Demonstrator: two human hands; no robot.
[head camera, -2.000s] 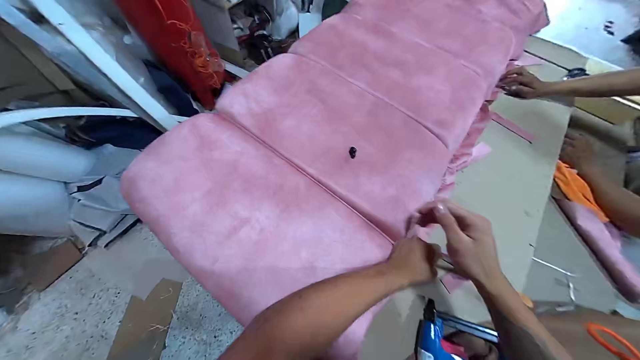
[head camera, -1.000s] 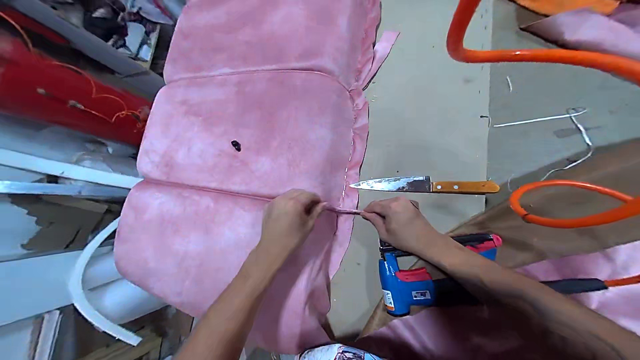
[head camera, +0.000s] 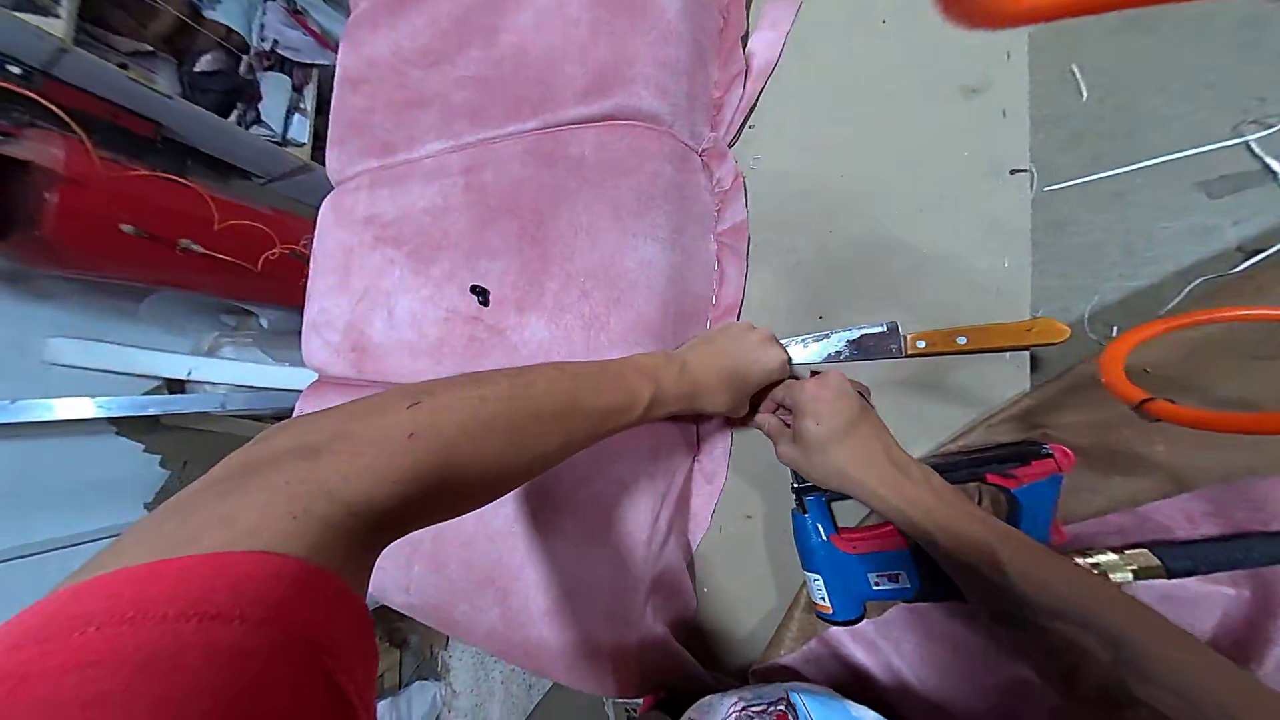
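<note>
A padded pink fabric panel (head camera: 520, 230) with cross seams runs up the middle of the head view, its ruffled right edge stapled along the board. My left hand (head camera: 733, 368) is closed on the fabric edge by a seam. Close beside it, my right hand (head camera: 825, 420) pinches the edge between thumb and fingers; what lies between the fingertips is mostly hidden. A knife with a wooden handle (head camera: 985, 337) lies just above my hands, its tip behind my left hand. Under my right forearm rests a blue and red staple gun (head camera: 860, 560). A small black object (head camera: 480, 295) lies on the panel.
The beige board (head camera: 880, 200) extends right of the panel. An orange hose (head camera: 1120, 375) loops at the right, near white cord (head camera: 1150, 165). A hose with a brass fitting (head camera: 1120, 563) reaches the staple gun. At the left are a red tank (head camera: 150, 215) and white strips (head camera: 180, 362).
My left hand has moved right along the fabric edge, from the seam towards my right hand. The two hands are now close together, near the knife. The view has shifted.
</note>
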